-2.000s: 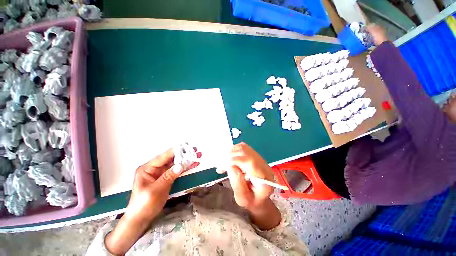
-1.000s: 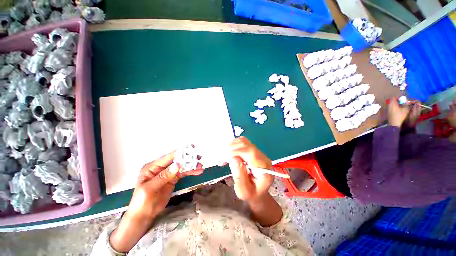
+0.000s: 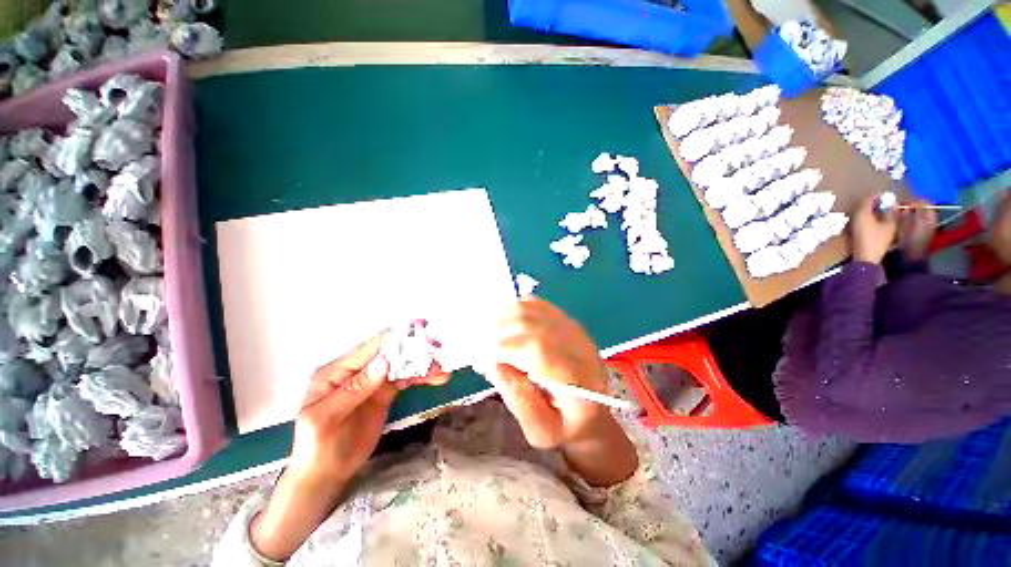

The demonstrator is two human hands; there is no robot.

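My left hand (image 3: 353, 401) holds a grey-white moulded piece (image 3: 410, 353) in its fingertips, above the lower right of a white sheet (image 3: 333, 277). My right hand (image 3: 545, 371) is just right of it and holds a thin white stick (image 3: 593, 395) like a pen. The stick's rear end points right; its tip is hard to make out against the white sheet. The two hands are apart. Small white pieces (image 3: 640, 222) lie in a loose pile on the green surface right of the sheet, with one single piece (image 3: 527, 285) at the sheet's right edge.
A pink tray (image 3: 189, 277) heaped with grey castings (image 3: 83, 299) stands at left, more castings (image 3: 100, 28) behind it. At right are a brown board (image 3: 741, 277) with rowed white pieces, a small blue box (image 3: 782, 66), and a person in purple (image 3: 887, 343) beside a red stool (image 3: 693, 382). A blue tray (image 3: 621, 24) is at the back.
My left hand has turned the moulded piece slightly. My right hand has shifted a little and still holds the stick. The neighbour's hand has moved from the blue box to the brown board's right side.
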